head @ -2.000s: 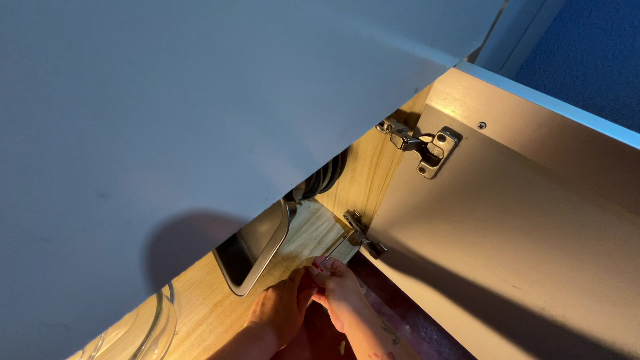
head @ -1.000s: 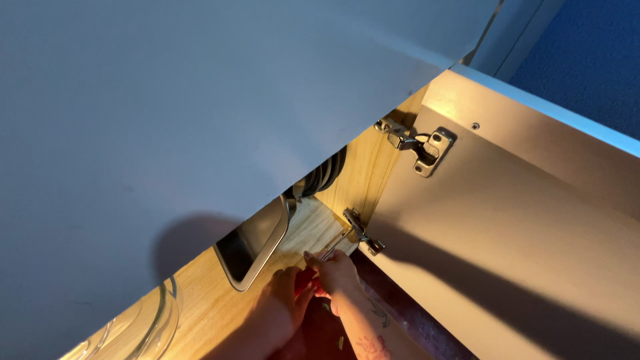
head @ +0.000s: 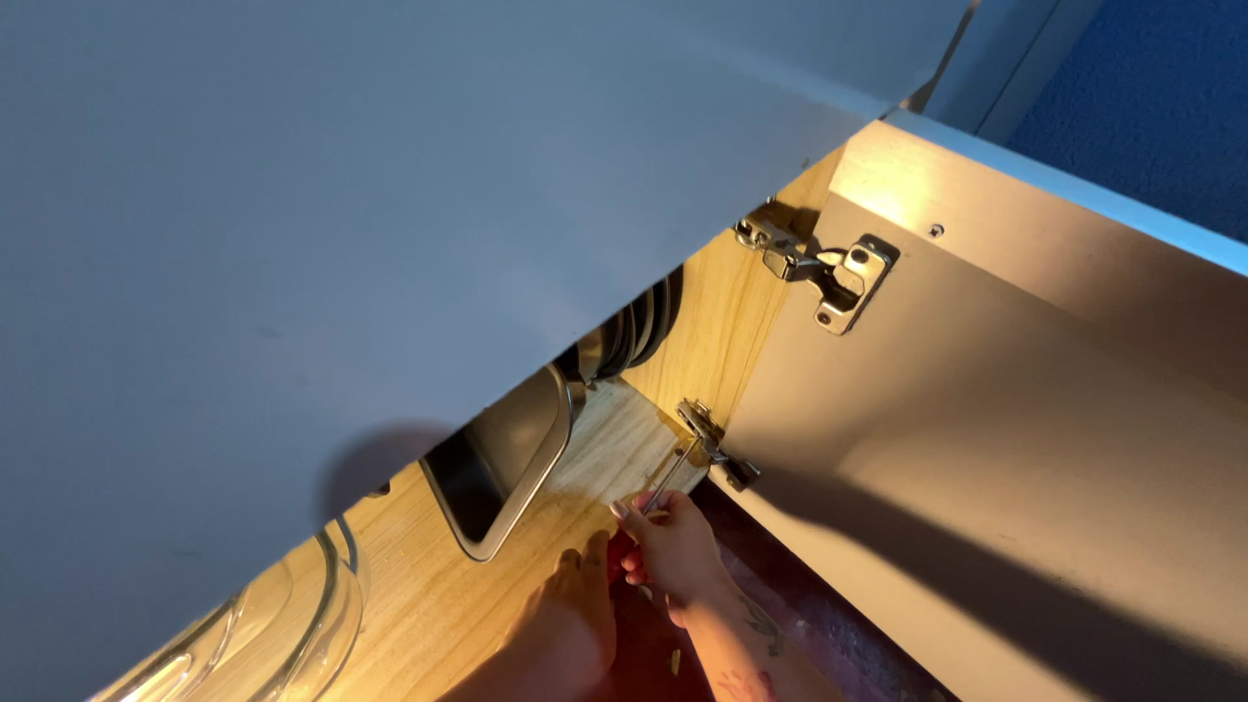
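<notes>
My right hand (head: 673,546) is closed around a screwdriver (head: 671,475) whose thin metal shaft points up to the lower cabinet hinge (head: 717,444). A red part, seemingly its handle, shows between my two hands. My left hand (head: 580,590) lies against that red part from the left, its fingers partly bent; how firmly it holds is hidden. The hinge's inner arm sits at the wooden side panel (head: 726,331), and its outer end is by the open cabinet door (head: 1014,419). Higher up, the other hinge (head: 814,268) joins panel and door.
A metal baking pan (head: 526,487) stands on the wooden cabinet floor (head: 409,556), with dark stacked pans (head: 639,327) behind it. Clear glass dishes (head: 327,634) are at lower left. A large pale surface (head: 292,244) covers the upper left. A dark red surface (head: 780,604) lies below.
My left hand has shifted slightly away from my right hand's fingertips, and more of the screwdriver's shaft is plain to see. The hinges and pans have stayed in place.
</notes>
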